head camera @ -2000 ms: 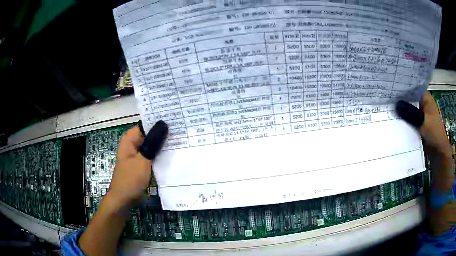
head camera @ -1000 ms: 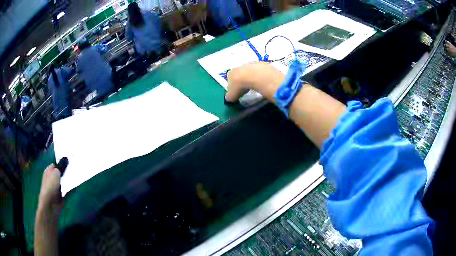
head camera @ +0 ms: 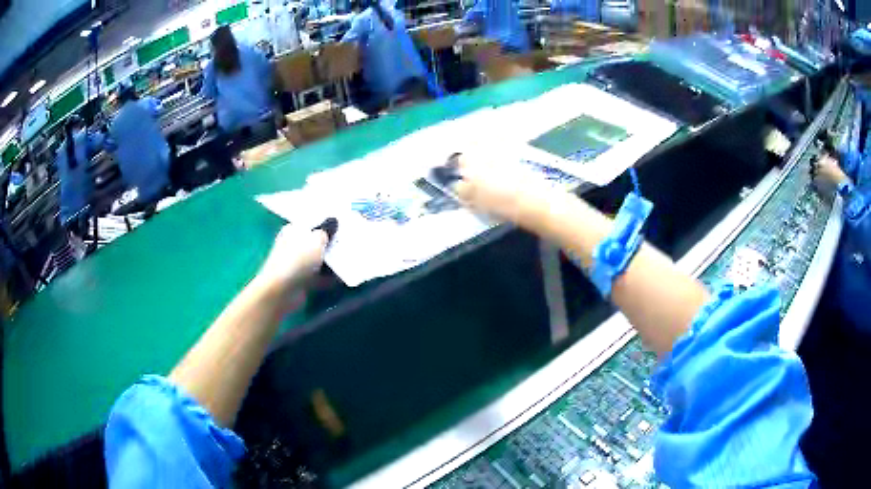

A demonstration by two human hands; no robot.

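Note:
White sheets (head camera: 401,250) lie overlapping on the green shelf top (head camera: 124,287), some with printed pictures. My left hand (head camera: 304,250) is at the near left edge of the sheets, its black-cotted thumb on top of the paper and its fingers partly hidden. My right hand (head camera: 468,186) is over the middle of the sheets, blurred, with black finger cots; whether it grips paper is unclear. A blue strap (head camera: 623,244) is around my right wrist. A sheet with a dark green picture (head camera: 578,137) lies to the right.
Green circuit boards (head camera: 592,411) run along the white conveyor rail (head camera: 497,420) at lower right. Dark bins lie in shadow below the shelf. Clear plastic bags (head camera: 726,69) are on the shelf's far end. Another person's hand (head camera: 829,172) is over the boards. People in blue smocks work behind.
The white sheet held at the far left has moved right onto the picture sheets. My left hand has moved right with it. My right hand remains over the sheets, and the view has shifted.

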